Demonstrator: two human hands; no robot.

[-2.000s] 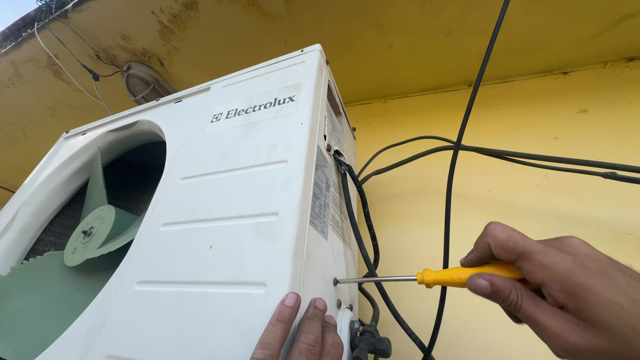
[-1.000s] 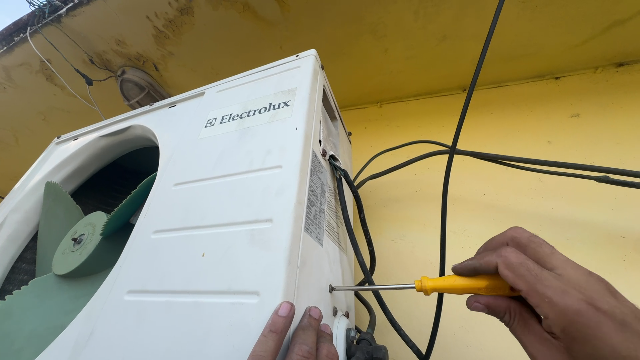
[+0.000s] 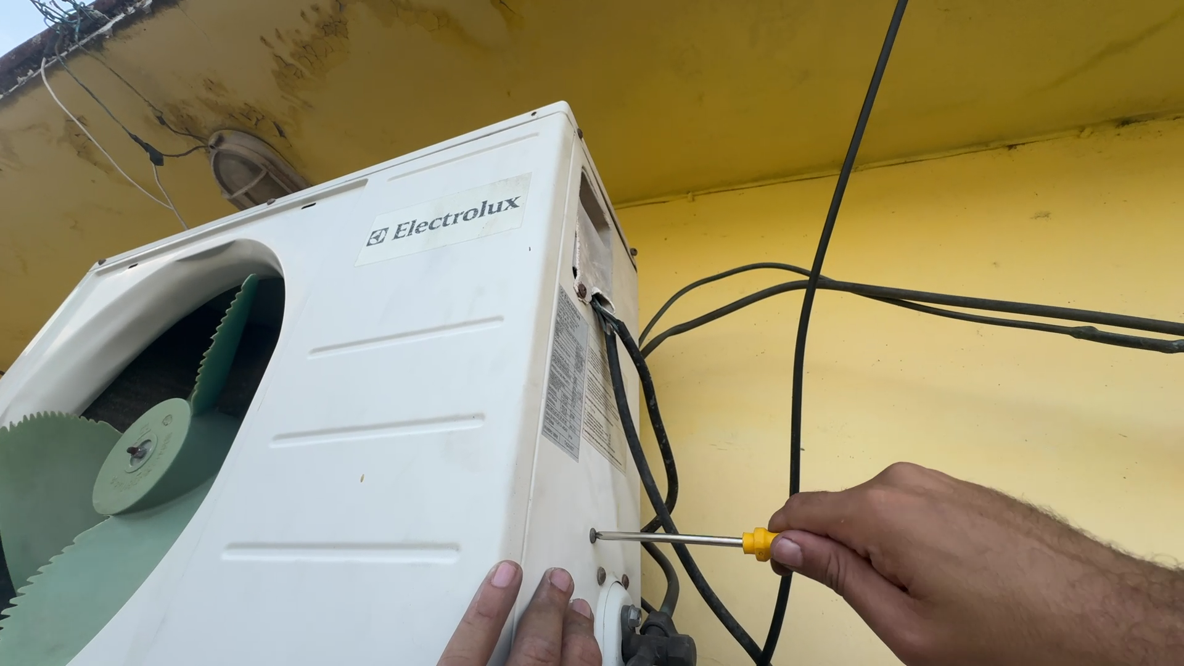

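My right hand [image 3: 911, 564] grips the yellow handle of a screwdriver [image 3: 689, 538], its fingers covering most of the handle. The shaft runs level to the left, and its tip meets a screw [image 3: 594, 536] on the side panel of a white Electrolux outdoor air-conditioner unit [image 3: 398, 388]. Below and left of that screw, the fingers of my left hand [image 3: 532, 615] rest against the casing at its front corner; the palm is out of view. More screws [image 3: 601, 575] sit just under the tip. A green fan [image 3: 143, 458] shows in the round front opening.
Black cables [image 3: 647, 444] come out of the unit's side and hang behind the screwdriver shaft. Another black cable [image 3: 805, 351] runs down near my right hand. Dark valve fittings [image 3: 659, 638] stand at the lower side, and a yellow wall [image 3: 971, 407] is behind. A bulkhead lamp [image 3: 250, 169] hangs above.
My right hand has shifted its hold and now covers most of the yellow handle, which showed more before. The screwdriver tip stays at the screw. The fan blades have turned.
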